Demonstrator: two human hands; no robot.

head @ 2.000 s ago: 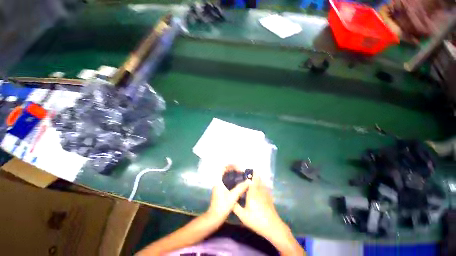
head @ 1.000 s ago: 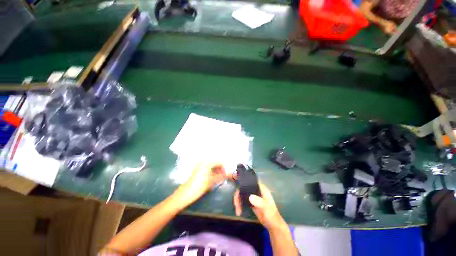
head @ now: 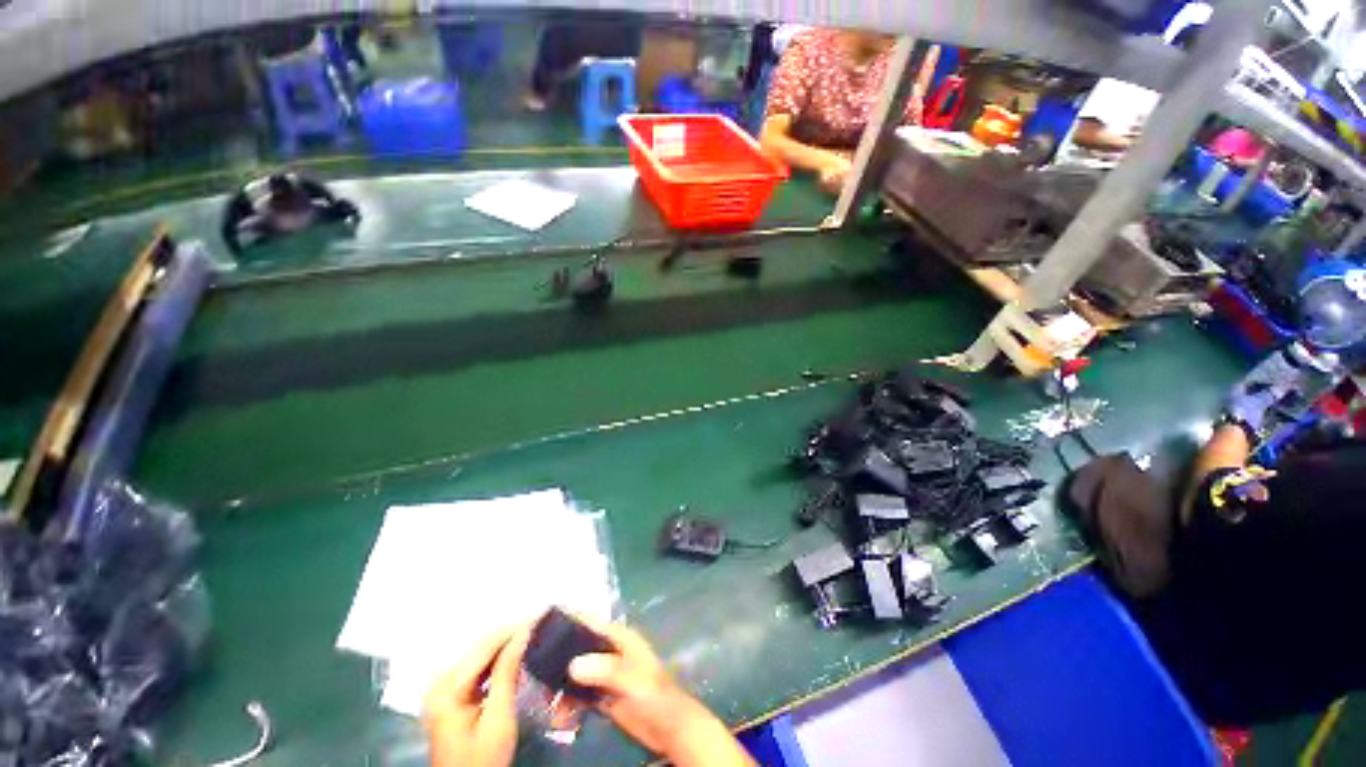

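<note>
My right hand point(head: 637, 688) holds a black power adapter point(head: 557, 647) by its side, low in the middle of the view. My left hand point(head: 477, 704) is at the adapter's left side with fingers bent; something shiny, perhaps a clear bag, shows between the hands below the adapter. Both hands are over the lower edge of the white sheets point(head: 465, 577), which lie on the green bench. A single adapter point(head: 694, 537) with its cord lies right of the sheets. A loose heap of black adapters point(head: 899, 487) lies further right.
Bagged adapters point(head: 90, 644) lie at left, a white cord point(head: 258, 734) near the lower edge. The green conveyor belt point(head: 450, 352) carries black adapters. A red basket point(head: 701, 173) stands beyond it. Another person point(head: 1273, 584) is at right, a blue bin point(head: 1071, 682) below the bench, a pale post point(head: 1116, 188) upper right.
The view has swung up and to the right, showing more of the far side and the person at right. My left hand has come to the adapter, which was in my right hand alone.
</note>
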